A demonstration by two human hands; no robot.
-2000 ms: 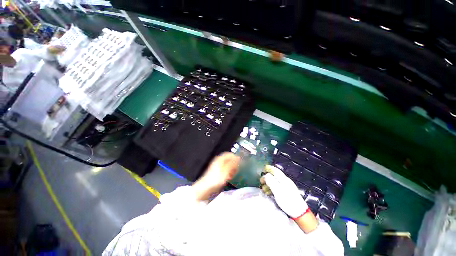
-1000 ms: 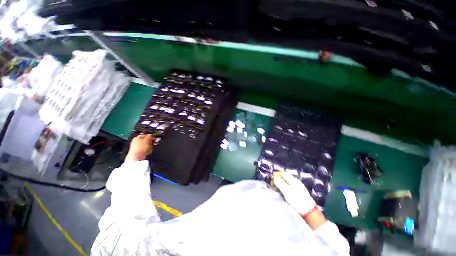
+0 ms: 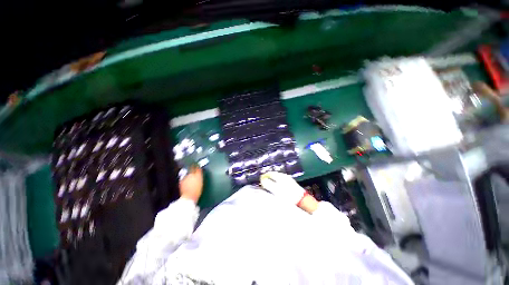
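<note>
My left hand is bare and blurred, over the green mat at the near edge of the scattered white pads. Whether its fingers hold anything cannot be told. My right hand wears a white glove with a red band at the wrist. It lies at the near edge of the glossy black blister tray; its fingertips are blurred and what they hold cannot be seen. The black foam tray at left carries rows of clipped units with shiny wire loops.
Binder clips lie in a dark pile right of the blister tray, near a white slip and a black box with a red light. Plastic-wrapped white trays stand at right. A parts bin is low right. A person's arm shows far right.
The view has swung to the right and blurred. My left hand has moved from the foam tray's clipped rows to the white pads. My right hand stays at the blister tray's near edge.
</note>
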